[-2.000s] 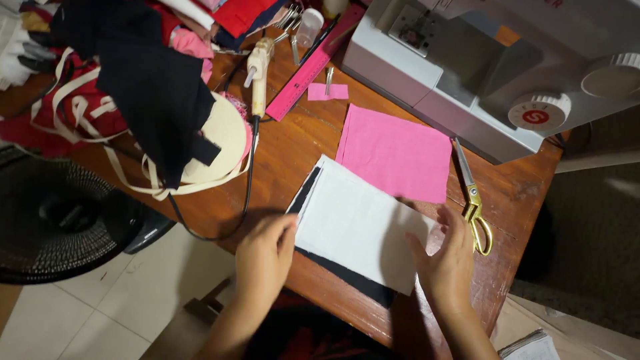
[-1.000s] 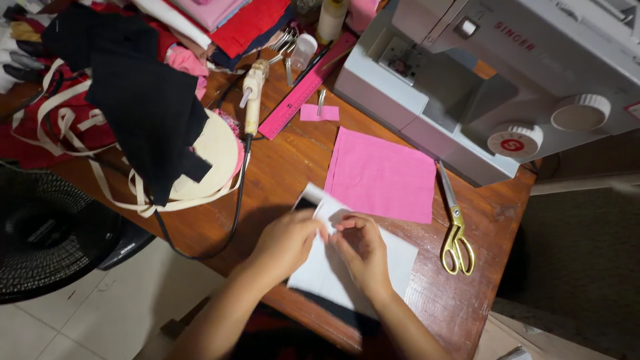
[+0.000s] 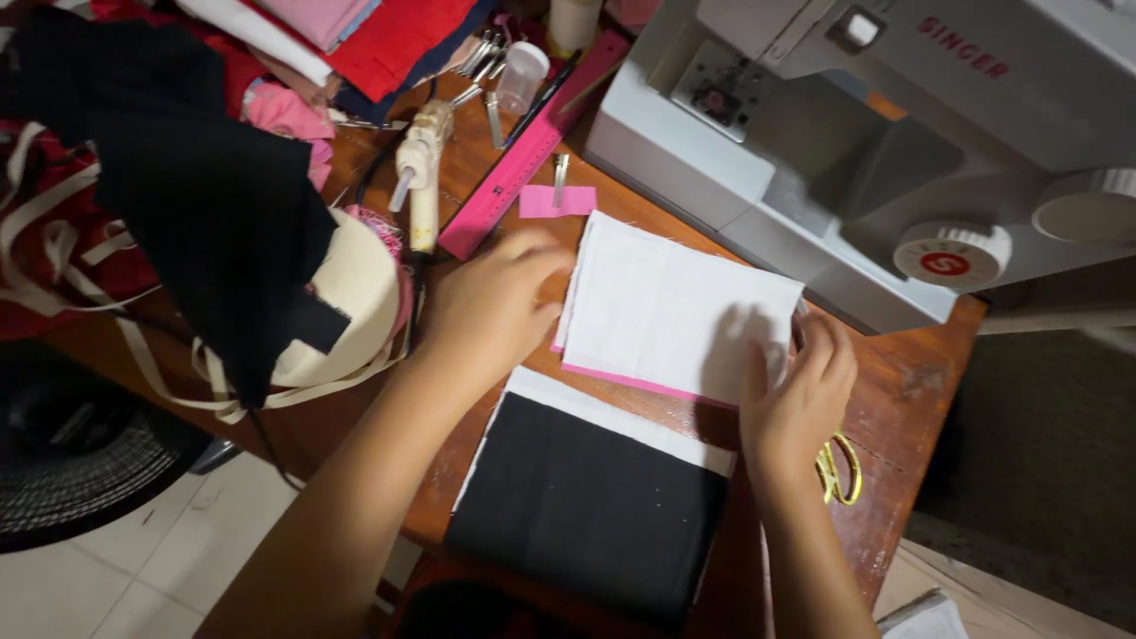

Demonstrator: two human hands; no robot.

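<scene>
A white fabric rectangle [image 3: 666,311] lies over pink fabric [image 3: 635,382], whose edge shows along the bottom and left. My right hand [image 3: 799,382] is at the right edge of this white piece, its thumb over the cloth; whether it grips the edge cannot be told. My left hand [image 3: 510,297] is just left of the stack with its fingers bent and apart, holding nothing. Nearer to me lies a black fabric rectangle [image 3: 595,506] on white fabric [image 3: 621,422] that shows along its top. Gold-handled scissors [image 3: 839,470] are partly hidden by my right hand.
A sewing machine [image 3: 781,195] stands at the upper right. A pink ruler [image 3: 532,146], a glue gun [image 3: 426,169], a metal clip on a pink scrap [image 3: 557,201] and a small clear container [image 3: 522,78] lie beyond my left hand. Piled fabrics [image 3: 204,177] cover the left; a fan [image 3: 80,453] is below.
The white piece that lay nearest me now lies over the pink fabric, and the black fabric is uncovered. Both hands have moved apart and away from me.
</scene>
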